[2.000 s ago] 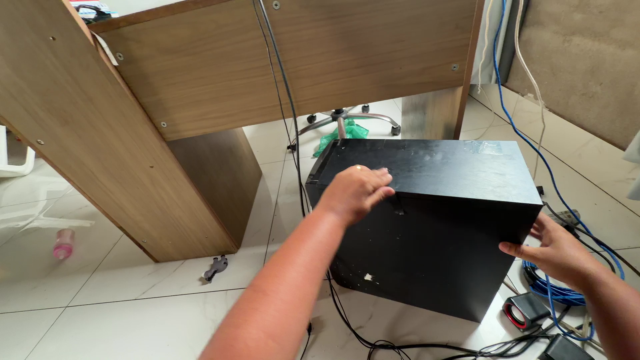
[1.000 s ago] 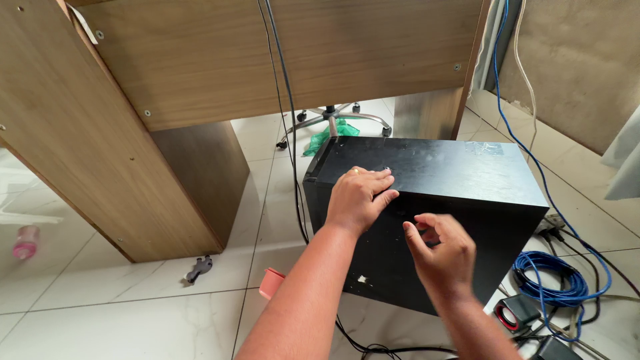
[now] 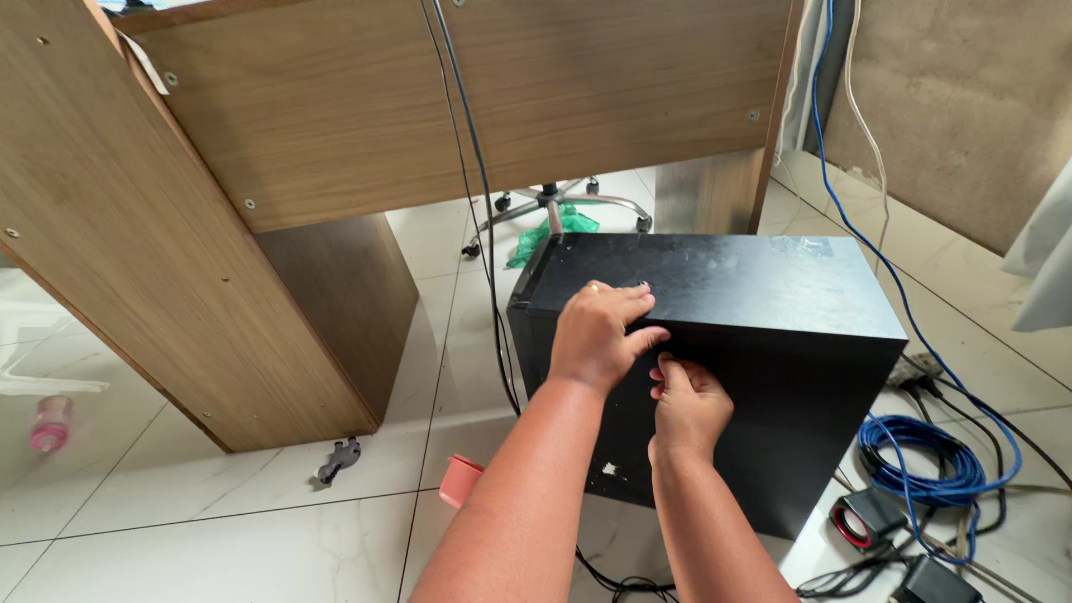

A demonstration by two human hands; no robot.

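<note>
A black computer tower case [image 3: 754,285] stands on the tiled floor in front of the desk. My left hand [image 3: 599,335] rests over its top near edge, fingers on the top panel and thumb at the edge. Just below and to the right, my right hand [image 3: 691,406] is against the side panel, with its fingers curled and the thumb near the index finger. Whether anything small is between those fingers cannot be told. The side panel below the hands bears a small white mark.
The wooden desk [image 3: 502,109] is behind the case. Black cables [image 3: 477,159] hang at its left. Coiled blue cable [image 3: 921,465] and small speakers [image 3: 867,519] lie at right. A pink container [image 3: 461,480], a grey toy-like object [image 3: 339,461] and a pink bottle [image 3: 52,425] are on the floor.
My right hand has left the case's right rear edge and come to the side panel beside my left hand, its fingers now curled closer together. My left hand has stayed on the top edge.
</note>
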